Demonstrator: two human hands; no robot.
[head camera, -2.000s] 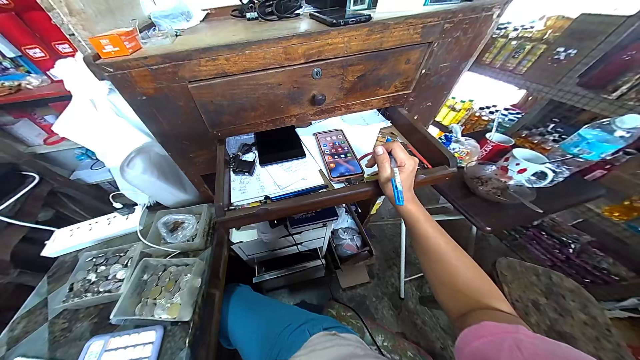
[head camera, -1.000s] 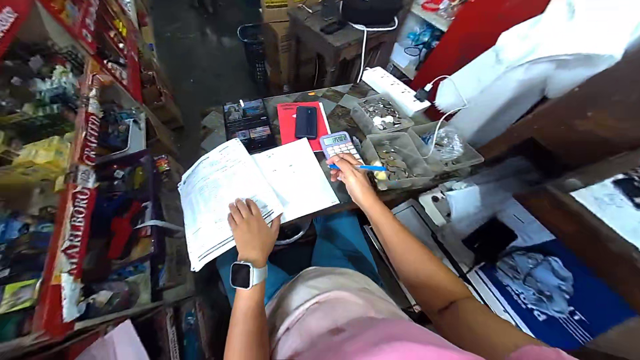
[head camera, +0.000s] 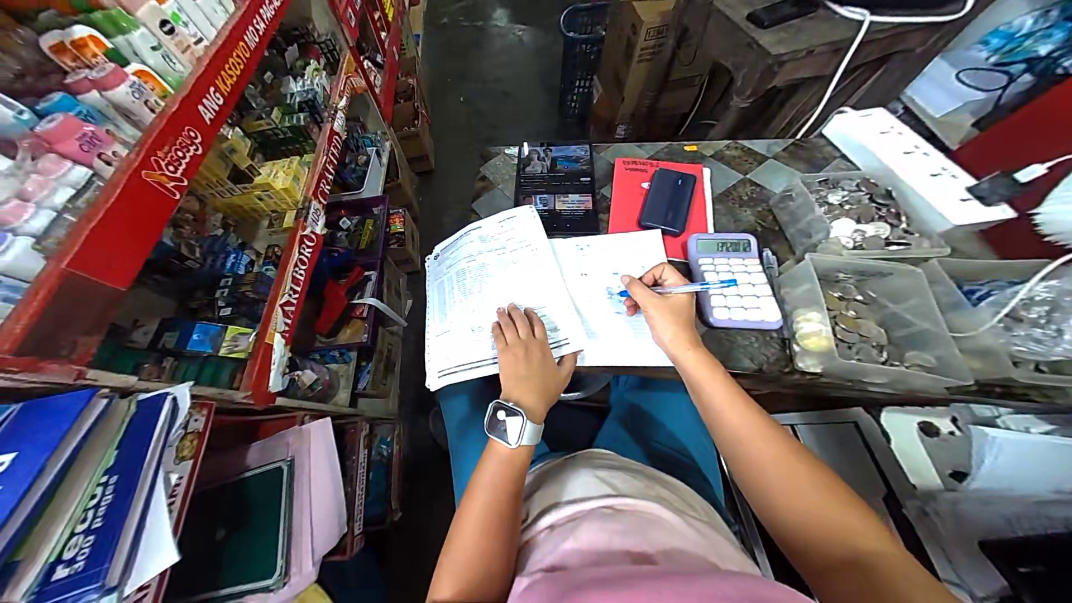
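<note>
My left hand (head camera: 530, 360), a watch with a pale band on its wrist, lies spread on a stack of printed sheets (head camera: 481, 276). My right hand (head camera: 666, 310) holds a blue pen (head camera: 691, 287) over a white page (head camera: 620, 260) that adjoins the stack on its right. A lilac calculator (head camera: 735, 280) lies just right of that hand. Behind the page, a dark power bank or phone (head camera: 667, 201) rests on a red notebook (head camera: 624, 197). Left of the notebook is a tablet or phone with a lit screen (head camera: 555, 188).
Plastic tubs of coins (head camera: 875, 335) stand on the tabletop at the right, near a white power strip (head camera: 913, 163). Shelves of packaged goods with a red edge (head camera: 142, 201) run along the left. Books (head camera: 100, 502) lean at the lower left. A cardboard box (head camera: 641, 59) stands beyond the table.
The view has swung from the open drawer to the tabletop. Since one second ago my right hand has moved from the calculator onto the white page, pen still held. My left hand stays on the sheets.
</note>
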